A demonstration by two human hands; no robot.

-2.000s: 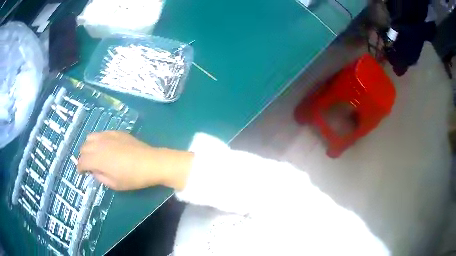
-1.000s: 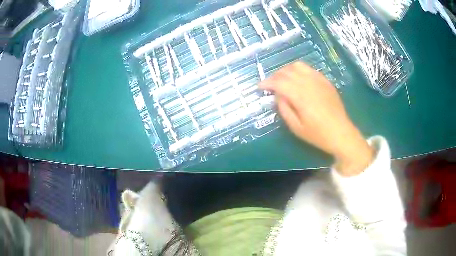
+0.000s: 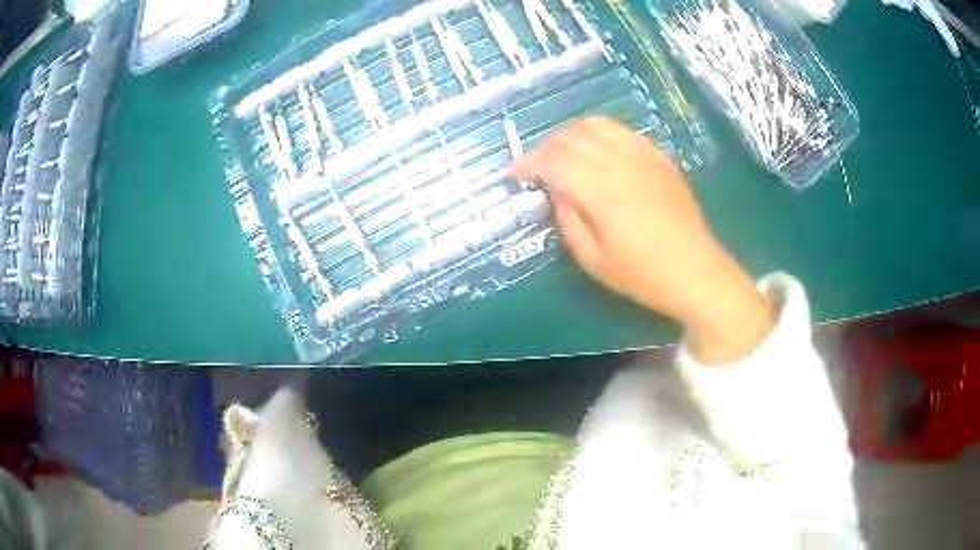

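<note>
A large clear blister tray (image 3: 256, 231) lies tilted on the green bench top, with pale foam strips (image 3: 430, 113) along it. Silver and white shafts (image 3: 368, 95) lie crosswise over the strips. My right hand (image 3: 618, 210) is over the tray's right part, palm down, with thumb and fingertips pinched at the lower end of a shaft (image 3: 512, 134) with a white section. The fingertips are slightly blurred. My left hand is not in view.
A clear tub (image 3: 844, 118) heaped with loose shafts stands at upper right. A second blister tray (image 3: 48, 183) with shafts lies at far left. A clear box (image 3: 183, 27) is at upper left. The bench edge (image 3: 484, 360) curves across below; a red stool (image 3: 913, 397) is at lower right.
The view has swung from the right side to face the bench, then shifted slightly. The left hand stays out of view. My right hand remains over the tray, now pinching at a shaft.
</note>
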